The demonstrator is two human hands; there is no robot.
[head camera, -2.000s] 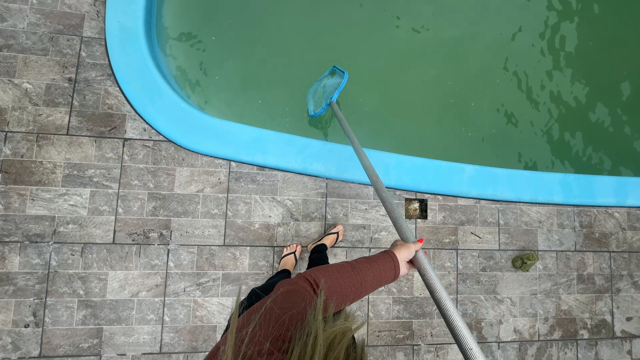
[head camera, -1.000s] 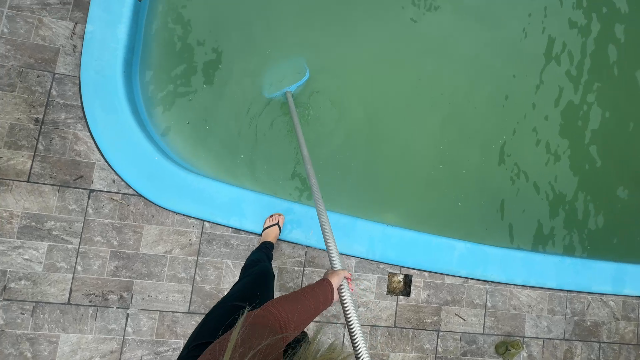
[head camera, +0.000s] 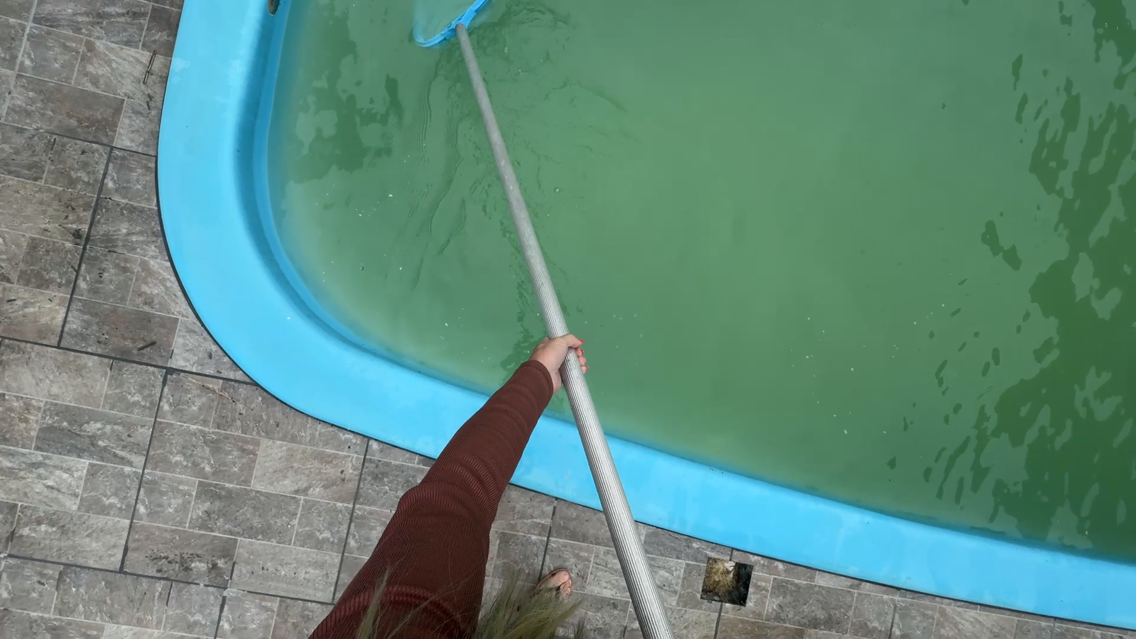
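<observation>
My left hand (head camera: 561, 358), at the end of a ribbed brown sleeve, grips a long grey telescopic pole (head camera: 535, 257) over the pool water near the rim. The pole runs from the bottom edge of the view up to a blue-framed leaf skimmer net (head camera: 451, 27), partly cut off by the top edge and lying at or in the green water (head camera: 754, 222). The pole's lower end leaves the view at the bottom. My right hand is out of view.
The pool's light blue rim (head camera: 213, 231) curves around the left and lower sides. Grey stone-look tiles (head camera: 204, 444) surround it. A square opening (head camera: 726, 581) sits in the paving beside the rim. Part of a foot (head camera: 556, 581) and some hair show at the bottom.
My left hand and the pole have moved out over the water, and the net has gone farther from the near rim. The view has shifted as well.
</observation>
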